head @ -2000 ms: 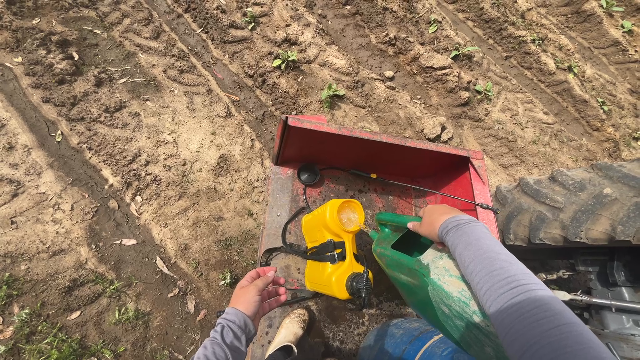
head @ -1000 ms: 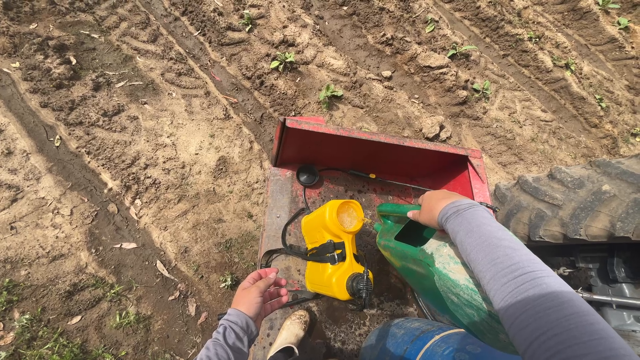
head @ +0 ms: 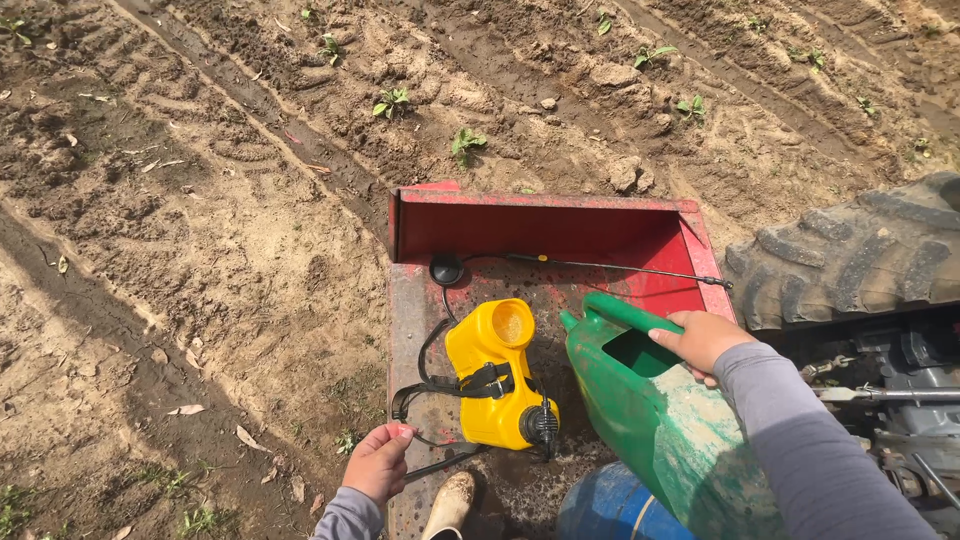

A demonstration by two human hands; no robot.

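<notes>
My right hand grips the handle of a large green plastic watering can, its spout pointing toward a yellow backpack sprayer. The sprayer stands on a red metal platform, its round mouth uncovered with foamy liquid inside and black straps around its body. My left hand is by the platform's left edge beside a black strap, thumb and index finger together; whether it pinches the strap I cannot tell. A black round cap and the thin spray lance lie near the back wall.
The red metal platform has a raised wall at the back and right. A blue plastic drum is at the bottom. A large tractor tyre and machinery are at the right. A boot rests on the platform; furrowed soil with small plants surrounds it.
The watering can in my right hand has moved a little away from the sprayer's mouth, to the right, since two seconds ago. My left hand has stayed nearly in place.
</notes>
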